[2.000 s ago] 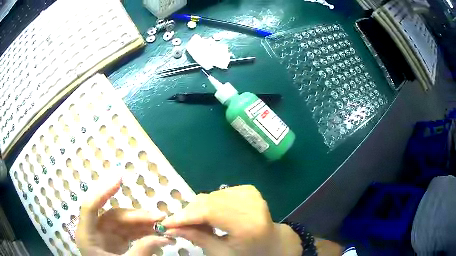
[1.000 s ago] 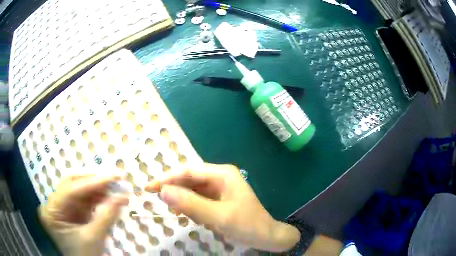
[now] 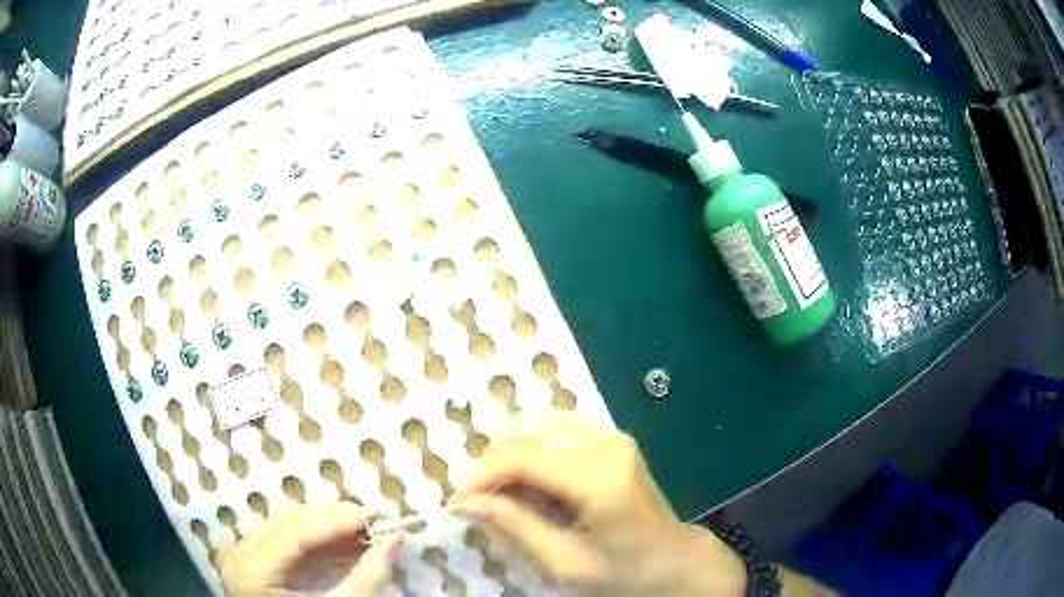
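The white holding board point(image 3: 251, 274) has rows of dumbbell-shaped holes, several with small green-and-silver round parts point(image 3: 298, 295) in them. My left hand point(image 3: 309, 550), low over the board and cut off by the bottom edge, pinches a small pale, silvery piece point(image 3: 391, 527) between thumb and fingers. My right hand point(image 3: 578, 507) is beside it with thumb and fingertips close together near that piece; whether it grips anything is hidden. One round silver-rimmed part point(image 3: 657, 383) lies on the green table right of the board. A small label with red print point(image 3: 243, 398) lies on the board.
A green squeeze bottle point(image 3: 772, 262) lies on its side, nozzle by a crumpled tissue point(image 3: 700, 70). Black tweezers or a knife point(image 3: 636, 149) lie behind it. A blister tray point(image 3: 922, 210) is at right, another board point(image 3: 233, 41) at back left, white bottles point(image 3: 29, 204) at far left.
The view has shifted, so the table's things sit further right and the board shows more fully. My hands were around a green-centred part; now they are lower over the board, the left pinching a pale piece.
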